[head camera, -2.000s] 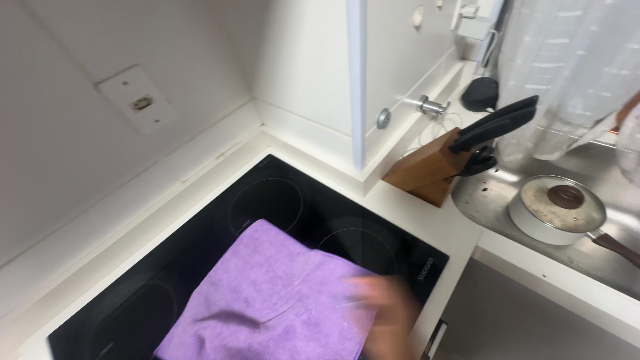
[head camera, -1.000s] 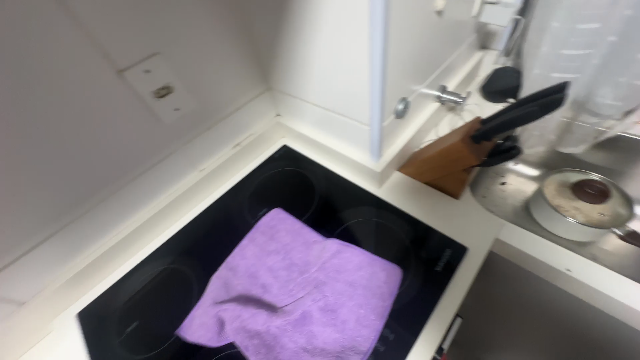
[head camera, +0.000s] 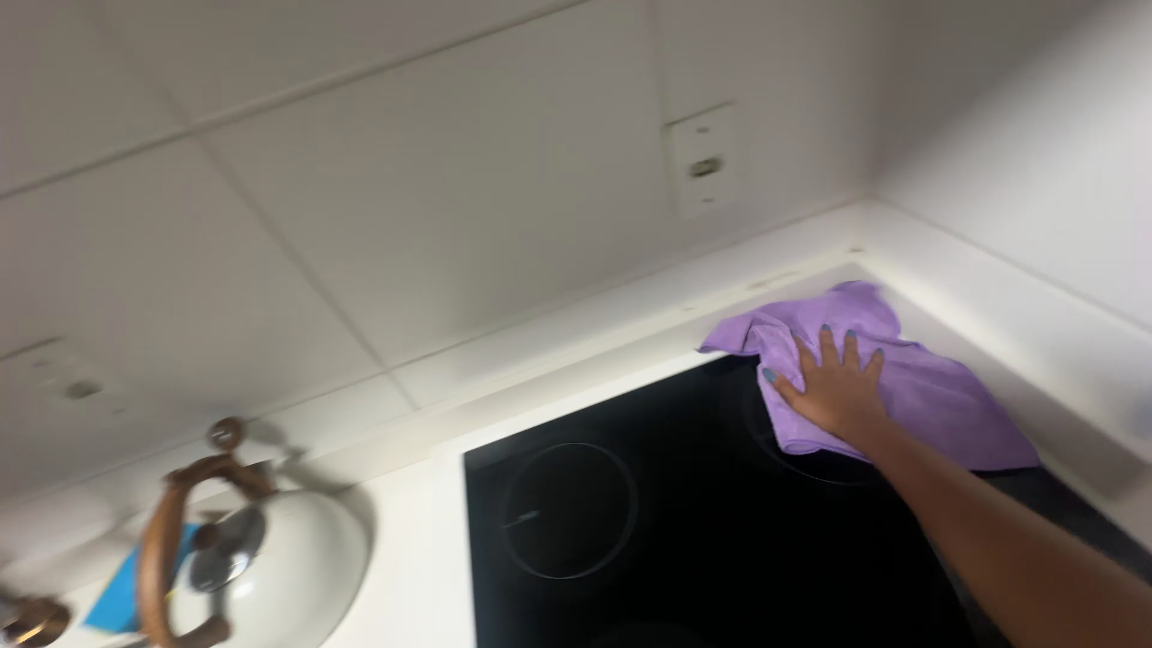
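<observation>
My right hand (head camera: 837, 391) lies palm down on a purple cloth (head camera: 945, 405), fingers spread and pressing rather than gripping. The cloth is bunched beside the hand and covers the back right corner of the black glass cooktop (head camera: 702, 522), part of it resting on the white counter edge behind. One ring-marked burner (head camera: 569, 510) shows to the left of the cloth; another is partly hidden under it. My left hand is out of view.
A white kettle (head camera: 306, 558) with a wooden handle stands on the counter left of the cooktop, with a blue item (head camera: 121, 598) behind it. Walls meet at the back right corner. A wall outlet (head camera: 705, 166) is above the counter.
The cloth has moved from the middle of the cooktop to its back right corner. My right hand, out of view one second ago, is on it. The view has swung left, bringing in the kettle.
</observation>
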